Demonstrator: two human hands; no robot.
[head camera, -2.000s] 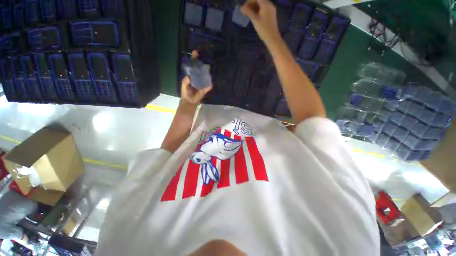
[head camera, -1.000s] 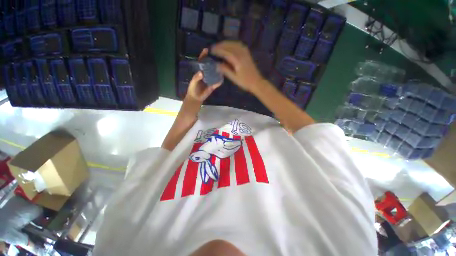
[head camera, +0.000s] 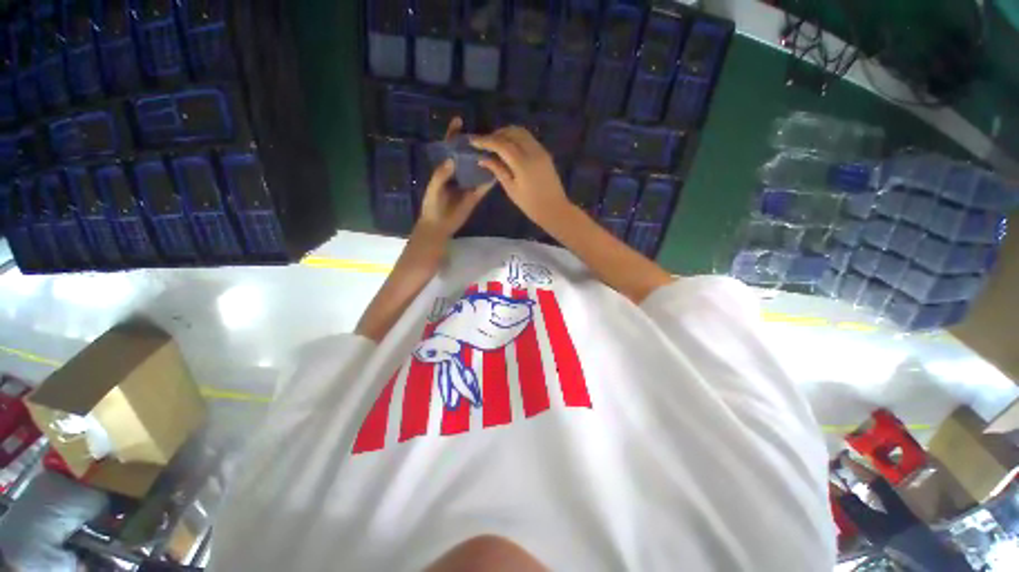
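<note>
My left hand (head camera: 445, 203) holds a small stack of grey-blue keypads (head camera: 469, 170) above the black tray (head camera: 355, 168). My right hand (head camera: 523, 170) is at the stack's upper right, its thumb and fingers pinched on the top piece. The black tray holds rows of dark blue-edged phone housings (head camera: 651, 69). Three housings at the tray's upper left show a pale grey-blue patch (head camera: 434, 59) at their near ends. My hands hide part of the tray's middle.
Stacked black trays of housings (head camera: 240, 201) stand at the left. A clear blister tray (head camera: 799, 201) and a stack of filled blister trays (head camera: 933, 240) lie at the right. Dark cables (head camera: 821, 50) are at upper right. Cardboard boxes (head camera: 140, 385) and red stools (head camera: 888, 447) stand on the floor.
My right hand has come from the tray's far row back to the stack in my left hand. The third housing now shows its pale patch uncovered. The view has shifted slightly.
</note>
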